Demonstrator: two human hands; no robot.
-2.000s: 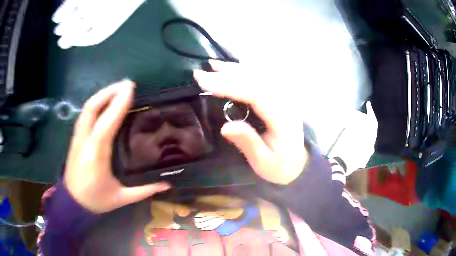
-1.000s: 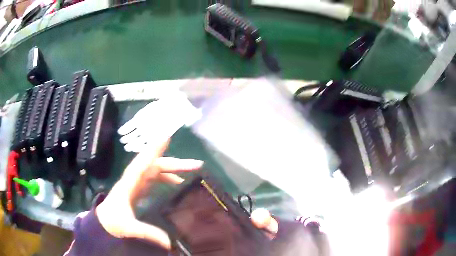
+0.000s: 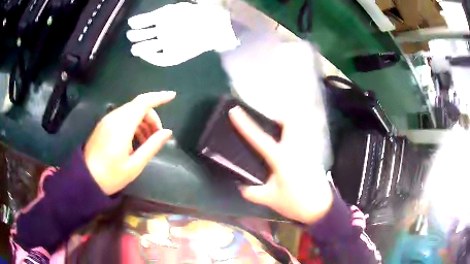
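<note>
A black portable video speaker (image 3: pixel 234 142) stands or tilts over the green bench mat in the middle of the view, slightly blurred. Its plain dark faces show; the screen and dial are not visible. My right hand (image 3: pixel 286 162) grips it from the right, with a finger across the top and the thumb at the near lower edge. My left hand (image 3: pixel 126 139) is to its left, apart from it and empty, with thumb and index finger spread.
A white work glove (image 3: pixel 178 33) lies at the back. A glaring plastic sheet (image 3: pixel 288 77) lies behind the speaker. Stacked speakers stand at the right (image 3: pixel 371 167) and upper left (image 3: pixel 93 31). Another black speaker (image 3: pixel 376 61) sits on the far green surface.
The speaker has turned from screen-up to showing plain dark faces. My left hand is now apart from it at the left, and my right hand holds it. The view has shifted.
</note>
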